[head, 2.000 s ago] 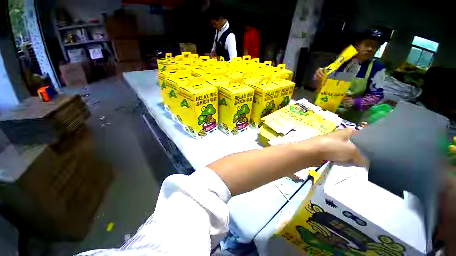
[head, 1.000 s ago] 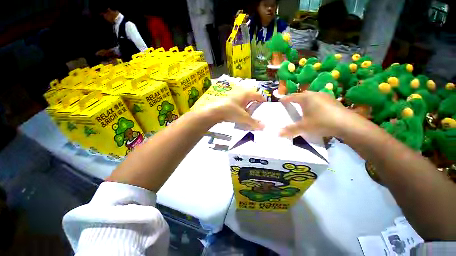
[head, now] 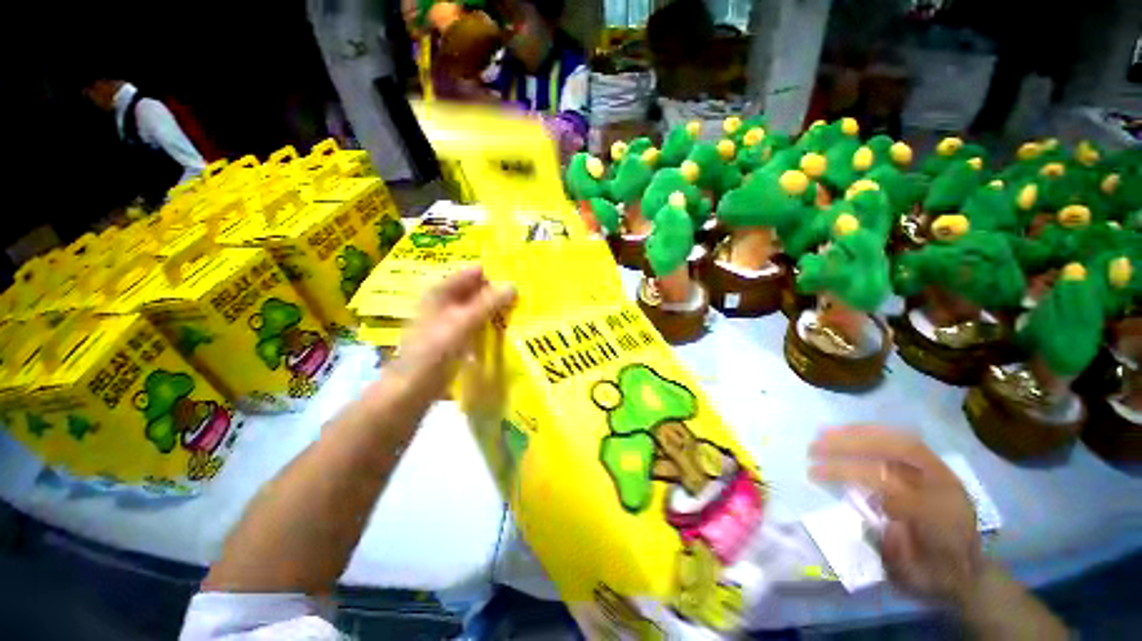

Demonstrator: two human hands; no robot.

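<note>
A yellow gift box (head: 626,438) with "RELAX & RICH" and a tree picture stands tilted in front of me, its long yellow top flap (head: 501,157) raised and blurred. My left hand (head: 457,326) grips its upper left edge. My right hand (head: 908,507) is blurred, to the right of the box, over small white slips. One white slip (head: 845,547) shows beside its fingers; whether they hold it is unclear. The inside of the box is hidden.
Closed yellow boxes (head: 282,307) stand in rows at left. Flat blanks (head: 401,282) lie behind my left hand. Plush tree toys (head: 837,288) with brown bases fill the right and back of the white table (head: 432,526). One person (head: 551,75) is across the table, another (head: 157,125) at far left.
The box has been turned from bottom up to top up. My left hand has moved to its upper left edge. My right hand has left the box and moved down right to the slips.
</note>
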